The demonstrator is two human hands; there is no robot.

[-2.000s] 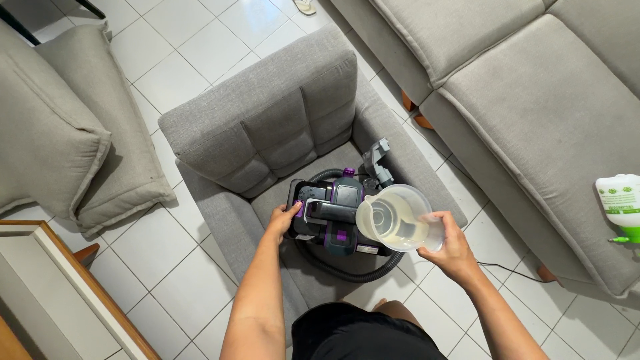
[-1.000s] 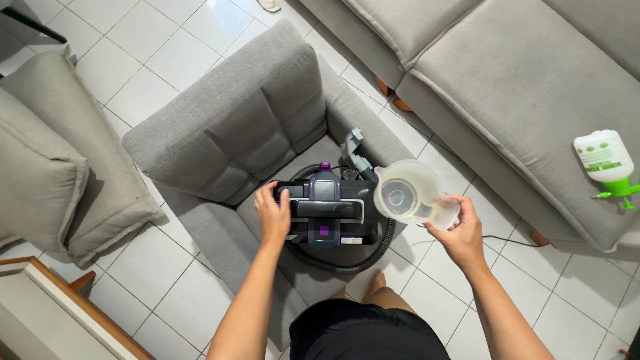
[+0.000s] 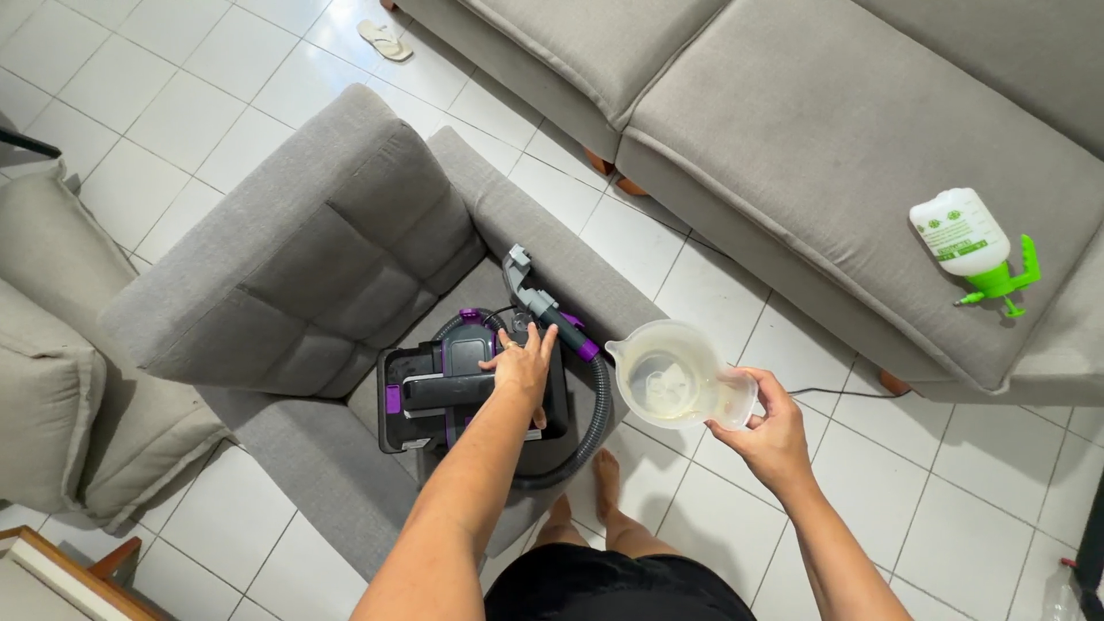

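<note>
A black and purple portable upholstery cleaner (image 3: 461, 388) sits on the seat of a grey armchair (image 3: 285, 250). Its ribbed hose (image 3: 595, 423) curls round the right side, and the grey hose nozzle (image 3: 535, 297) lies along the armrest. My left hand (image 3: 522, 366) is over the machine's right part, fingers spread; whether it touches the body I cannot tell. In my right hand (image 3: 763, 427) is a clear plastic measuring jug (image 3: 668, 375), held by its handle right of the chair. A little cloudy or yellowish liquid seems to lie in it.
A grey sofa (image 3: 802, 147) runs along the upper right, bearing a white pump spray bottle (image 3: 962, 233) with a green head. Loose cushions (image 3: 52, 362) lie at left. A dark cord (image 3: 837, 392) crosses the tiled floor (image 3: 716, 285). A flip-flop (image 3: 384, 41) and a wood-framed piece of furniture (image 3: 78, 582) are also there.
My left hand has moved from the machine's left end to its right part. The jug, at the machine's right edge two seconds ago, is now farther right of it, still in my right hand.
</note>
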